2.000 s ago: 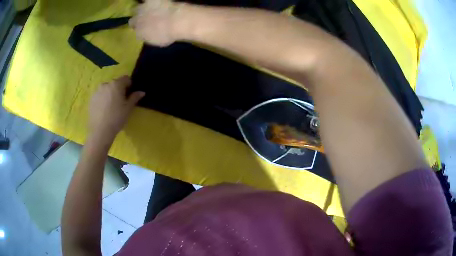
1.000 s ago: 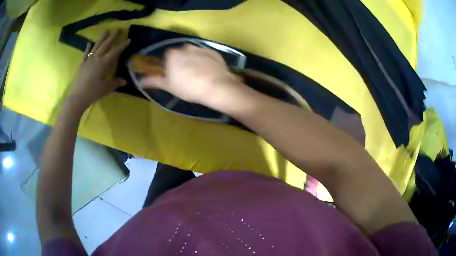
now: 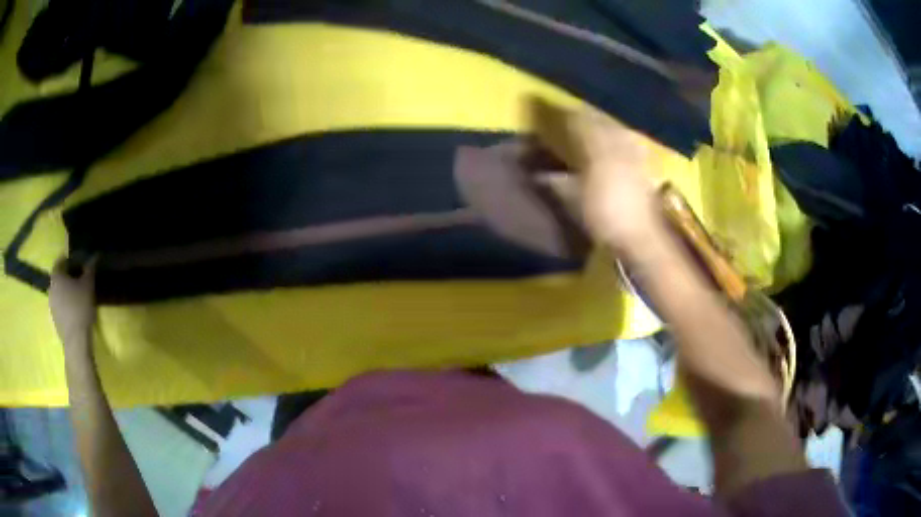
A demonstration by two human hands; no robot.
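A long black sleeve panel [image 3: 353, 182] lies across the yellow cover, with a narrow brownish strip along it and a brownish-grey patch [image 3: 502, 197] at its right, wider end. My left hand [image 3: 76, 298] pinches the panel's left end at the lower corner. My right hand [image 3: 609, 177] is blurred at the panel's right end, with a brownish flap of its edge raised at the fingers. The iron [image 3: 722, 268] stands at the right, off the panel, its orange-brown handle showing and its body partly hidden by my right forearm.
Other black panels [image 3: 606, 61] lie at the far side. A thin black strip [image 3: 35, 227] and dark cloth pieces [image 3: 111, 116] lie at the left. The yellow cover [image 3: 742, 162] is bunched at the right, beside a heap of dark pieces [image 3: 858, 273].
The iron has gone from the panel to the right side, and my right hand has left it for the panel's right end. The view has shifted right; my left hand stays at the left end.
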